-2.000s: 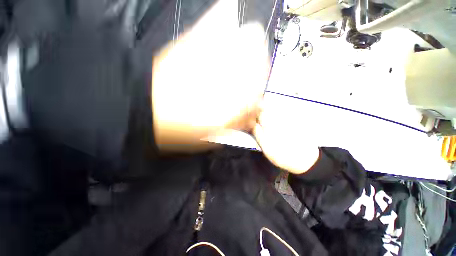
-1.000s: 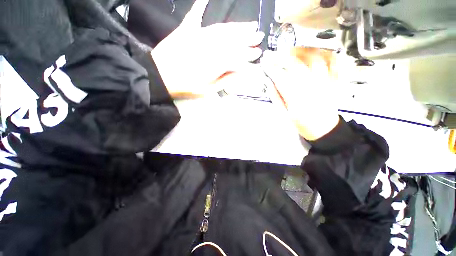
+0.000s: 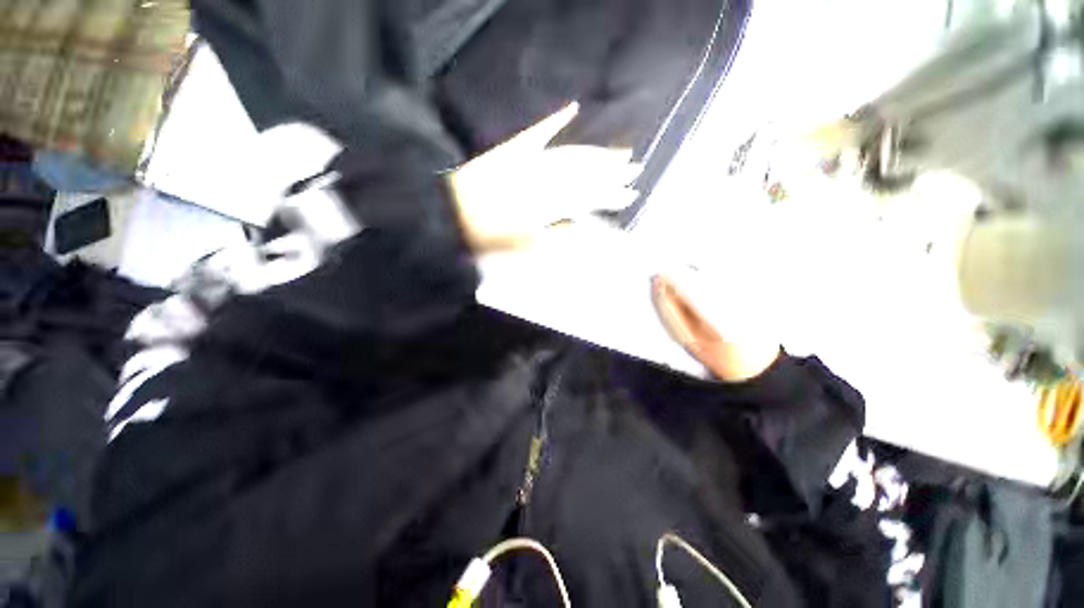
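Note:
A black fabric panel (image 3: 571, 59) with a thin pale line along its curved right edge lies at the top centre. My left hand (image 3: 541, 190) is on its lower part, one finger spread upward and the other fingertips at the panel's edge. Whether they pinch the edge is hidden by glare. My right hand (image 3: 707, 327) is over the white table (image 3: 571, 285) near its front edge, apart from my left hand. It is overexposed, and its fingers blend into the table. I cannot see anything in it.
The pale sewing machine (image 3: 1010, 267) is blurred at the right, with yellow-orange loops (image 3: 1059, 411) below it. A white surface with a dark rectangular thing (image 3: 82, 226) is at the far left. My jacket (image 3: 357, 475) and its pale cords fill the bottom.
The view has tilted and blurred. My hands, close together one second ago, are now apart, with my right hand nearer the table's front edge. More of the black panel shows.

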